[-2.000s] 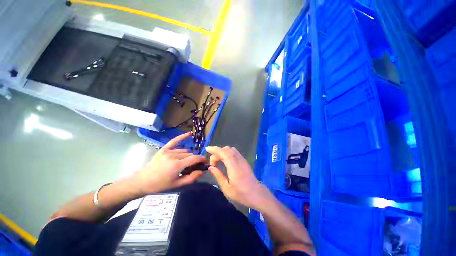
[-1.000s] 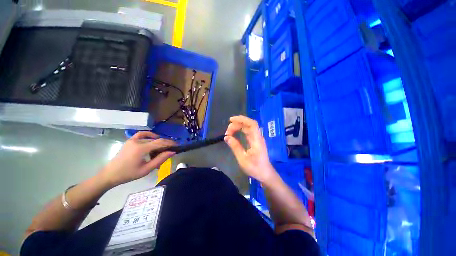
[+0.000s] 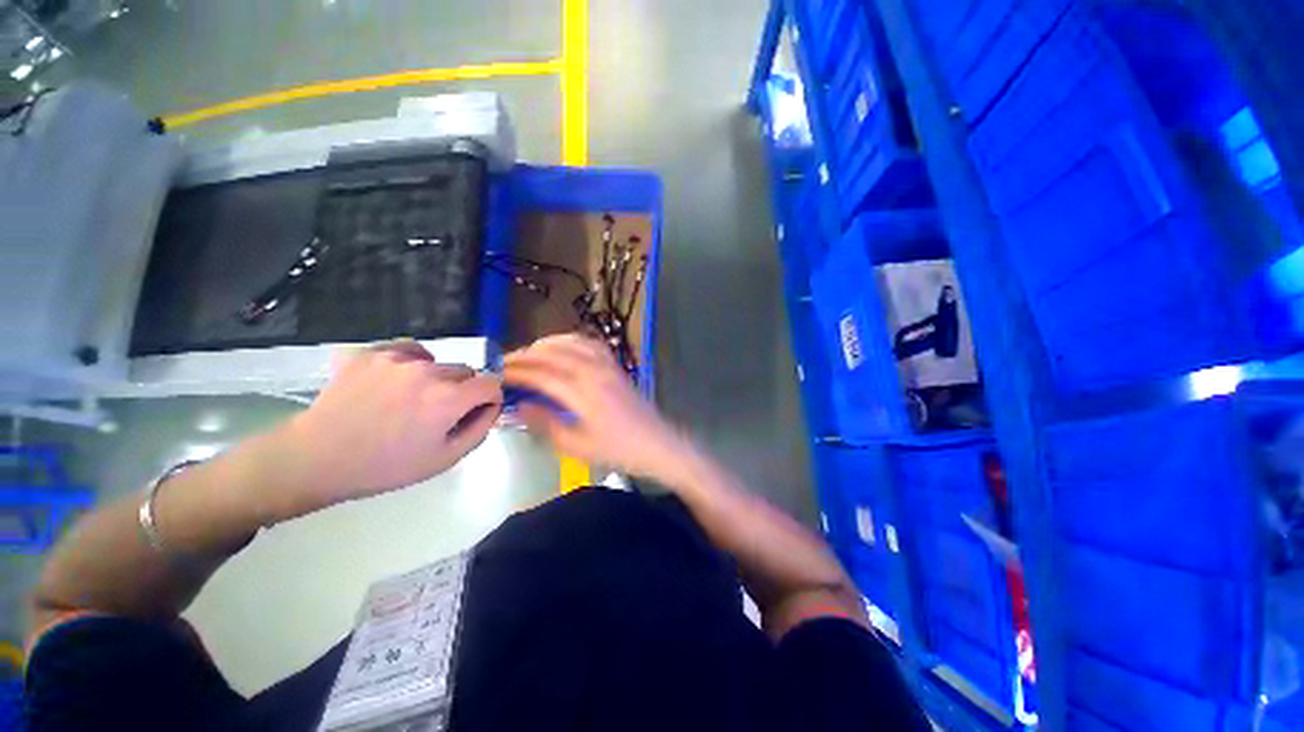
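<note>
My left hand (image 3: 393, 415) is in front of the conveyor's near edge, its fingers curled. A dark strip, perhaps black harness tape (image 3: 476, 418), shows a little between its thumb and fingers; most of it is hidden. My right hand (image 3: 579, 401) is just to the right, slightly blurred, its fingertips meeting the left hand's fingertips. Whether the right fingers pinch the strip cannot be told. Behind the right hand, black wire harnesses (image 3: 612, 293) with white tags lie in the blue tote (image 3: 655, 215).
The conveyor belt (image 3: 215, 258) at upper left carries a black harness (image 3: 293, 276). The tote stands at its end. A blue rack with parts bins (image 3: 858, 336) runs along the right; one bin shows a black part on a white surface. Yellow lines (image 3: 575, 86) mark the floor.
The black strip was stretched between my hands a second ago; now my hands are together and it is mostly hidden. The view has shifted, so the conveyor and tote appear further right.
</note>
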